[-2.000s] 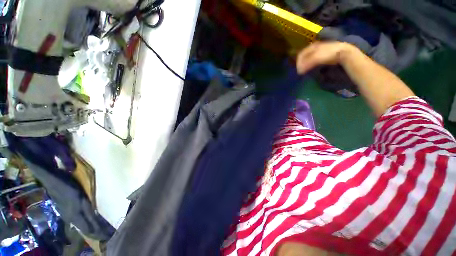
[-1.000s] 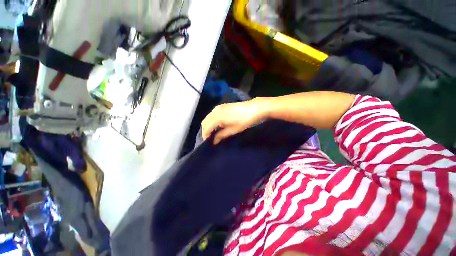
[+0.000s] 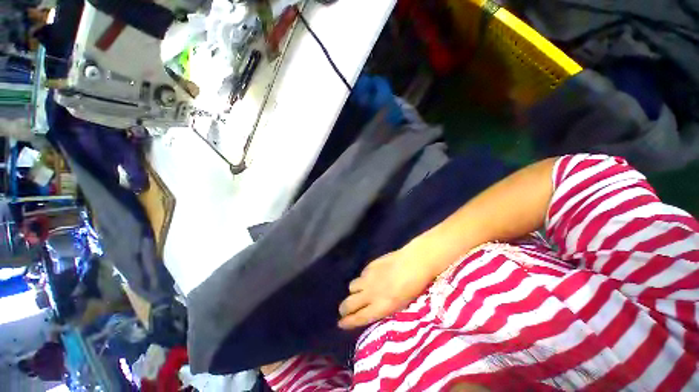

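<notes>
A large limp garment piece, dark grey (image 3: 306, 218) and navy (image 3: 295, 314), hangs over the table's front edge and across my lap. My right hand (image 3: 383, 291) lies back-up against the navy cloth close to my striped top. Its fingertips are bent, and I cannot tell whether they pinch the cloth. My left hand is hidden; only my left striped sleeve and a sliver of skin show below the cloth at the bottom. The sewing machine's needle end (image 3: 180, 115) stands at the upper left, apart from this garment.
The white table (image 3: 222, 207) holds black snips (image 3: 244, 76), a red-handled tool (image 3: 281, 29), crumpled white bits (image 3: 226, 31) and a bent metal rod. A navy and grey piece (image 3: 115, 203) hangs past the machine. A yellow crate (image 3: 536, 46) and grey cloth heap (image 3: 605, 115) are at the upper right.
My right hand has moved from the far cloth edge by the crate, over the table edge, and down towards my lap. The cloth has been folded over, with more grey showing. The view has shifted.
</notes>
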